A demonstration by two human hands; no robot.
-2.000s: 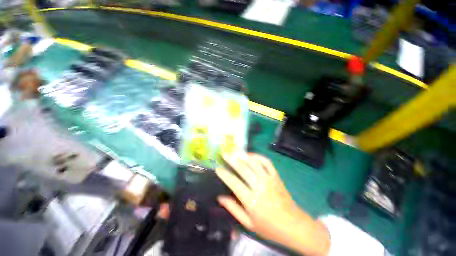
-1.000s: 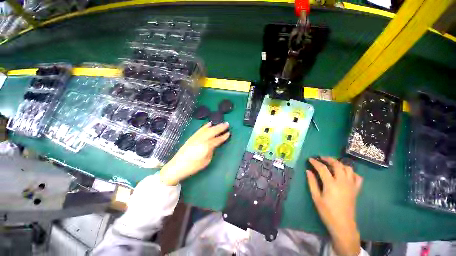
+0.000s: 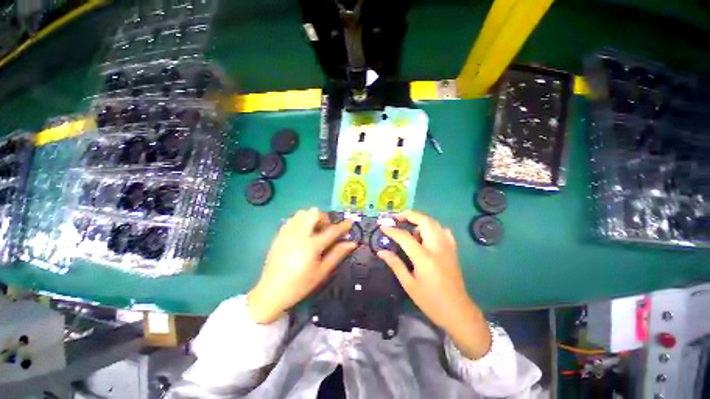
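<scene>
The black fixture plate lies in front of me, joined or butted to the pale green cover plate with yellow round areas. My left hand holds a round black housing between thumb and fingers at the plate's upper left. My right hand holds another round black housing at its upper right. Both housings are at the plate's surface, partly hidden by fingers. Several loose housings lie left of the green plate and two more lie to the right.
The black toggle press stands behind the green plate. Stacked blister trays are at left, another tray at far right. A dark parts box holds silvery bits. A thin metal tool, a yellow post and a machine with a red button also show.
Both hands have moved inward onto the black plate, each now on a round housing. Two housings now show on the right of the mat. The view has shifted, so the press sits further left.
</scene>
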